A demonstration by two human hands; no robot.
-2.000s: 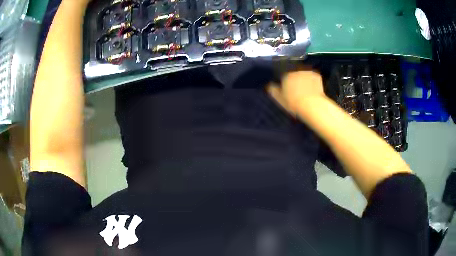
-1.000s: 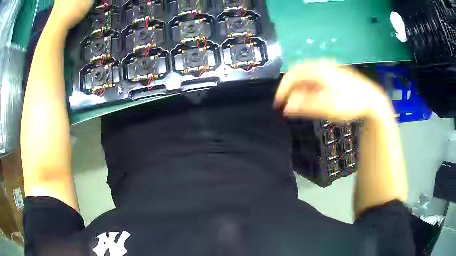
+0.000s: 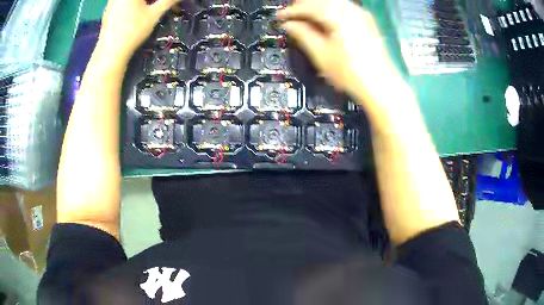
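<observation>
The black blister tray lies in front of me, with rows of dark electronic modules in its pockets and thin red wires at their edges. My left hand is at the tray's upper left, partly cut off by the top edge. Whether it holds anything does not show. My right hand is over the tray's upper right, fingers bent near a module in the third column. It is slightly blurred, and what lies at its fingertips cannot be made out. The hand and forearm cover part of the right column.
A clear parts tray lies on the green bench top at right. Stacked clear trays stand at left. A black slotted rack is far right. A blue bin and spare module trays are lower right, a cardboard box lower left.
My right hand has moved from beside the bench's front edge up over the black tray. The view has shifted, showing more of the tray. My left hand has stayed at the tray's upper left.
</observation>
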